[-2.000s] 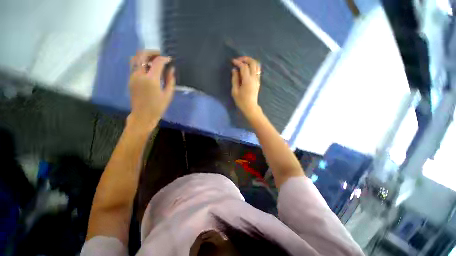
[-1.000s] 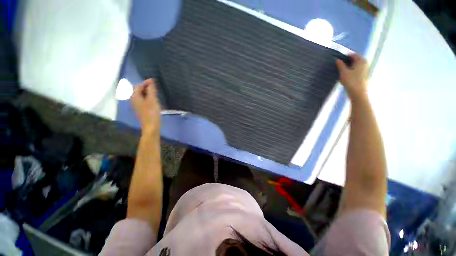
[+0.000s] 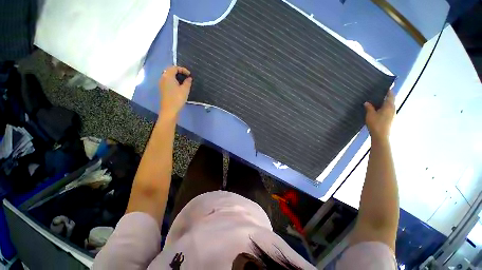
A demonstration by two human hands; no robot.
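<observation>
A dark grey face fabric panel (image 3: 285,79) with thin pale stripes lies flat on the blue lower template plate (image 3: 224,129). A white lining layer (image 3: 203,22) shows as a rim around parts of its edge. My left hand (image 3: 176,89) pinches the panel's left edge between thumb and fingers. My right hand (image 3: 381,113) is at the panel's right edge, near its upper right corner, with the thumb on the fabric; its fingers are partly hidden at the edge.
White cloth pieces (image 3: 100,39) lie on the table to the left. A brown hinge tape (image 3: 401,22) crosses the plate's upper right. A white worktable (image 3: 423,142) is at right. Dark cloth and scraps (image 3: 58,174) are heaped below left. A red object (image 3: 289,211) is below the table edge.
The dark panel's left part now lies spread out, with the white rim showing at the neck curve. My left hand has moved onto its left edge. My right hand has moved down the right edge.
</observation>
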